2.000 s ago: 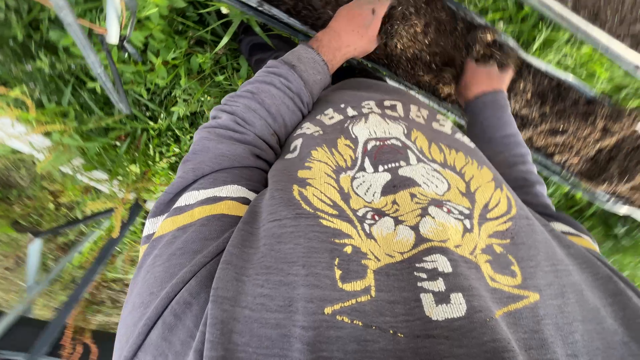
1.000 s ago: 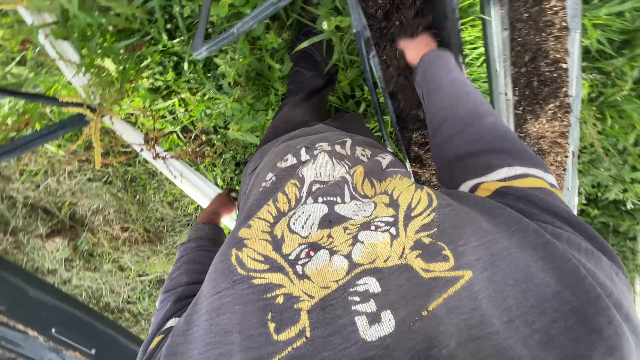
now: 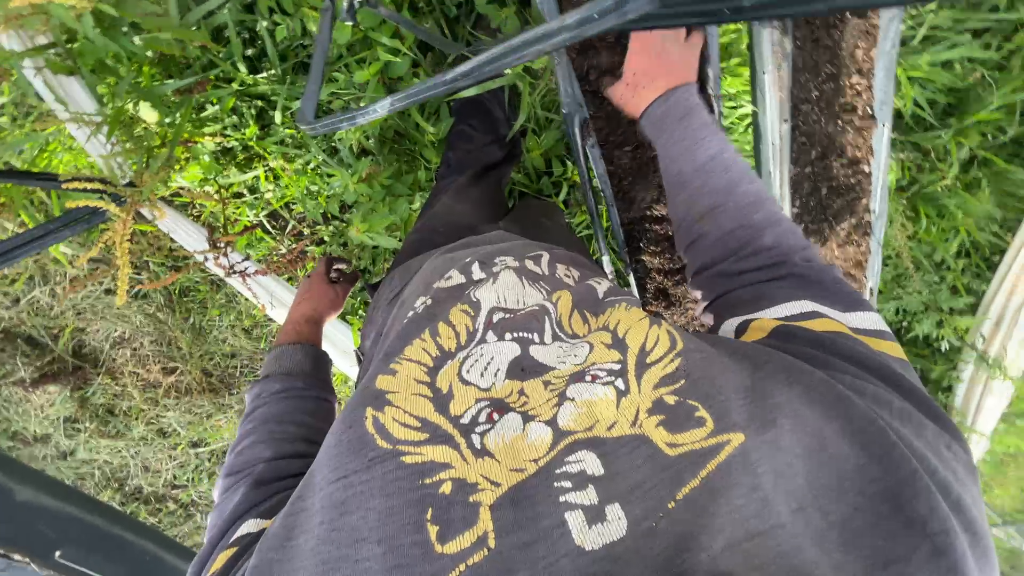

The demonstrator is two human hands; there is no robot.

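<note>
My left hand point(image 3: 320, 294) hangs beside my left hip over the grass, its fingers curled. A small pale spot shows at the fingers; whether it is a held thing is unclear. My right hand point(image 3: 660, 68) reaches into a long narrow trough of dark soil point(image 3: 636, 184), palm down near its top end. Its fingertips are hidden at a dark plastic strip point(image 3: 480, 60) that crosses the view. Grey plastic edging point(image 3: 588, 152) lines the trough's left side.
A second soil-filled trough point(image 3: 832, 144) with pale edges runs parallel on the right. Grass and weeds point(image 3: 360, 184) grow around my legs. A white rail point(image 3: 208, 248) slants across the left, near dark strips point(image 3: 48, 224). A dark panel point(image 3: 72, 520) lies at lower left.
Two seconds ago both hands were at the soil in the trough. My left hand has since moved away to my left side; my right hand remains at the trough. The view has turned.
</note>
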